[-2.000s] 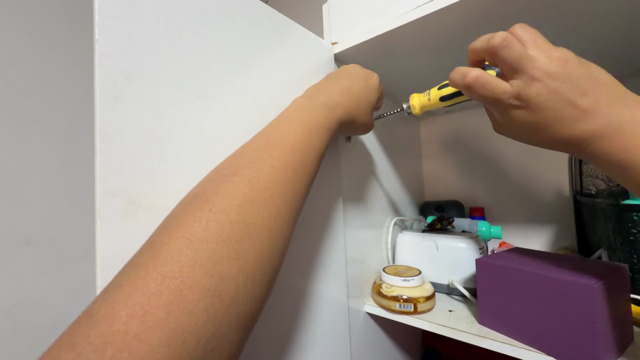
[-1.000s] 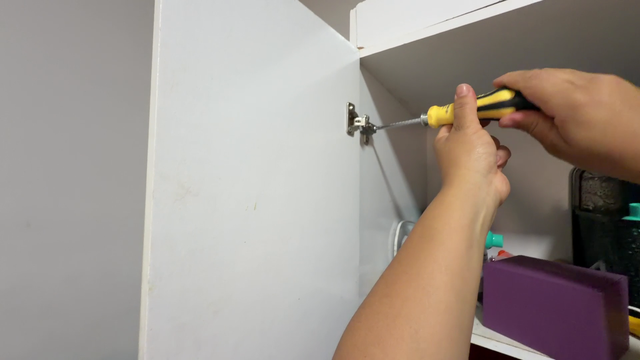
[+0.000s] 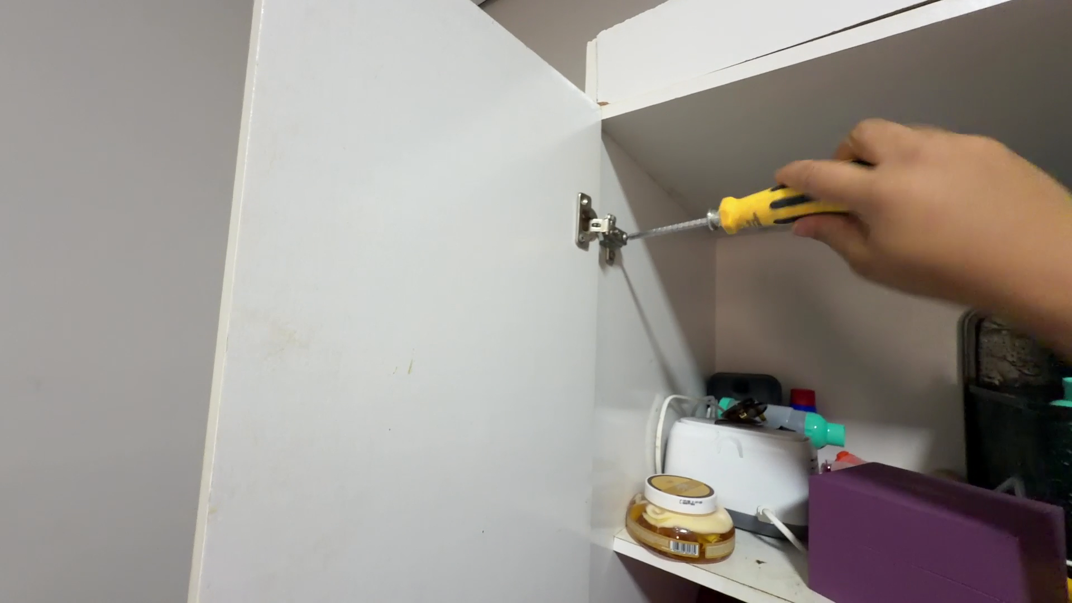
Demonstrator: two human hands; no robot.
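My right hand (image 3: 930,209) grips the yellow and black handle of a screwdriver (image 3: 754,209) at the right. The shaft points left, and its tip meets a metal cabinet hinge (image 3: 613,236) on the inner side wall of the cabinet. The hinge's other plate sits on the white cabinet door (image 3: 402,318), which stands swung out to the left. The hand is slightly blurred. My left hand is out of the frame.
On the lower shelf (image 3: 712,576) stand a jar with a white lid (image 3: 680,519), a white appliance with a cord (image 3: 737,465), a purple box (image 3: 930,536) and a teal-capped bottle (image 3: 825,431). A dark container (image 3: 1005,427) is at the right. The cabinet top (image 3: 796,75) spans above.
My left hand, by the hinge and then at the screwdriver in the earlier frames, has left the view. The screwdriver tip stays at the hinge since a second ago.
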